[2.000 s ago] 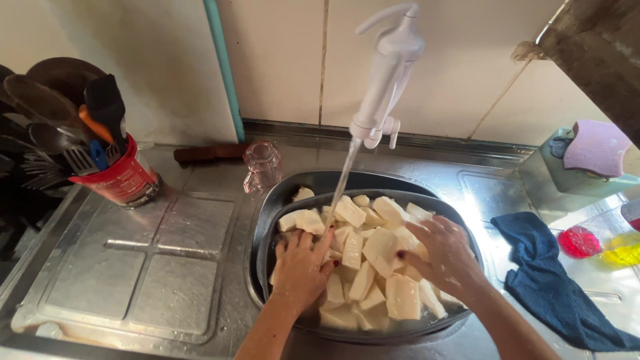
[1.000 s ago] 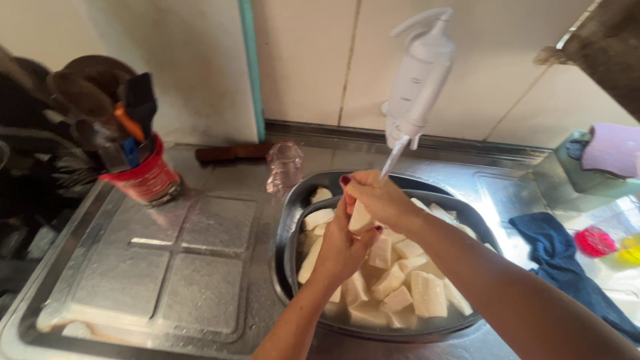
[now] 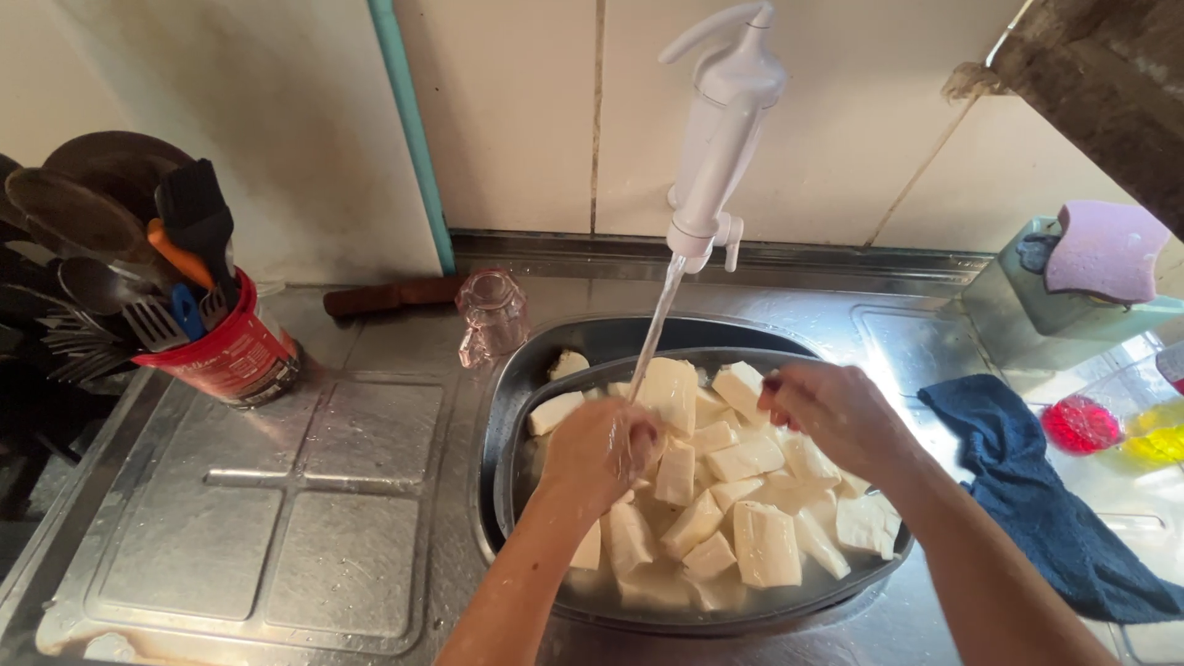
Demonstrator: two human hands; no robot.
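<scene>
A dark oval basin holds cloudy water and several peeled white root pieces, which look like cassava. Water runs into it from a white wall-mounted faucet. Over the basin's left part, my left hand has curled fingers beside the stream; whether a piece is inside them cannot be told. My right hand is above the right part with its fingertips pinched together near a white chunk; what it holds, if anything, is too blurred to tell.
Left of the basin stand a pink glass mug, a brown-handled tool and a red tub of utensils. On the right are a dark blue cloth, a purple sponge on a green holder and bottles with pink and yellow contents.
Both hands were spread on the pieces, then came together around one piece beneath the faucet. Now they are apart, the left one lower left and the right one to the right.
</scene>
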